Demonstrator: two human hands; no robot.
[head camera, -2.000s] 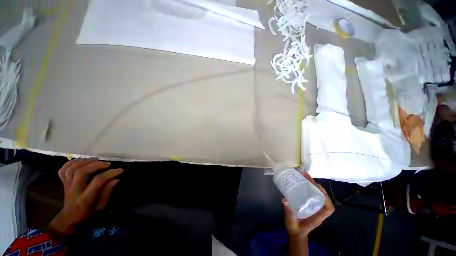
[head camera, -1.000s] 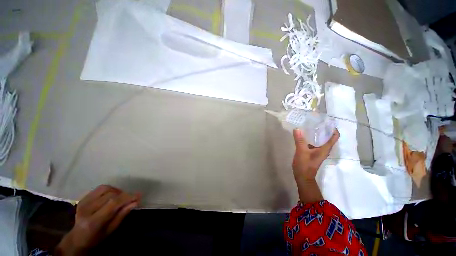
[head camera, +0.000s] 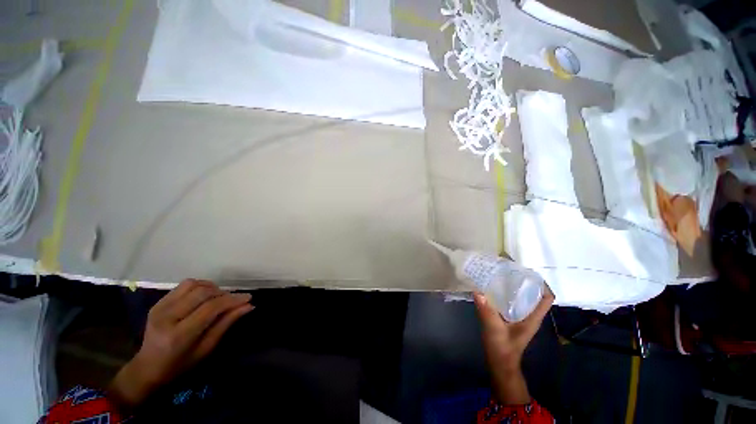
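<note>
My right hand holds a translucent glue bottle with a printed label at the table's front edge, its thin pale nozzle pointing up and left. My left hand is at the front edge on the left, fingers together and slightly bent; I cannot see anything in it. A large white garment panel lies towards the back of the table, with a folded edge and a greyish oval area. Finished white panels with two straps lie to the right of the bottle.
Short white strips lie in a curly pile at back right. A bundle of long strips lies far left. A tape roll and clear plastic bags are at the right. A white stack stands lower left beside the table.
Over two seconds, my right hand moved the bottle up over the table, then back towards its front edge. My left hand also rose onto the edge and now sits slightly further right.
</note>
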